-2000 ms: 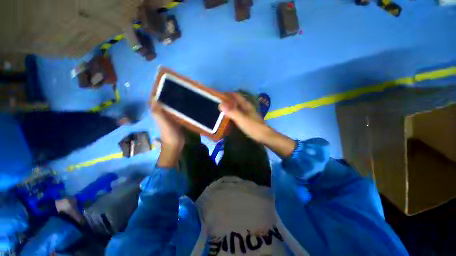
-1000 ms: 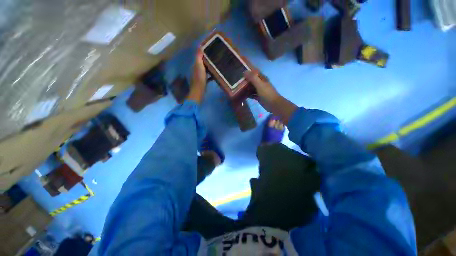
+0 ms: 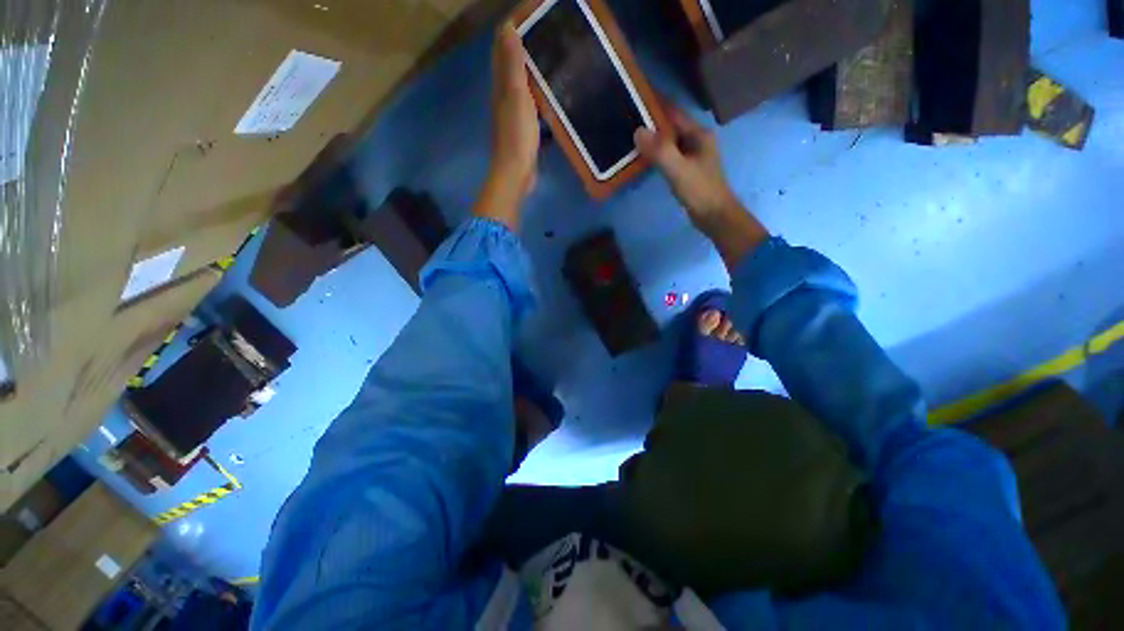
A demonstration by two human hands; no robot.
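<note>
A frame stack (image 3: 631, 138) with an orange-brown rim, a white inner edge and a dark hollow is held out at the top of the view, tilted, over the blue floor. My left hand (image 3: 512, 123) grips its left long side. My right hand (image 3: 688, 163) grips its lower right side, with the thumb on the white edge. The fingers under the stack are hidden. Another white-edged frame stack (image 3: 708, 19) shows at the top, partly cut off, beside dark blocks (image 3: 789, 52).
A dark block (image 3: 610, 292) lies on the floor between my feet and the held stack. Film-wrapped cartons (image 3: 407, 62) fill the upper left. More dark blocks (image 3: 290, 256) lie by the cartons. A dark stack (image 3: 191, 394) is at left, near yellow-black tape (image 3: 197, 503). Yellow tape (image 3: 1017, 388) crosses the right.
The view has moved forward over the floor towards the cartons and dark blocks. The stack, still in both hands, is now higher in the view and nearer the other white-edged stack.
</note>
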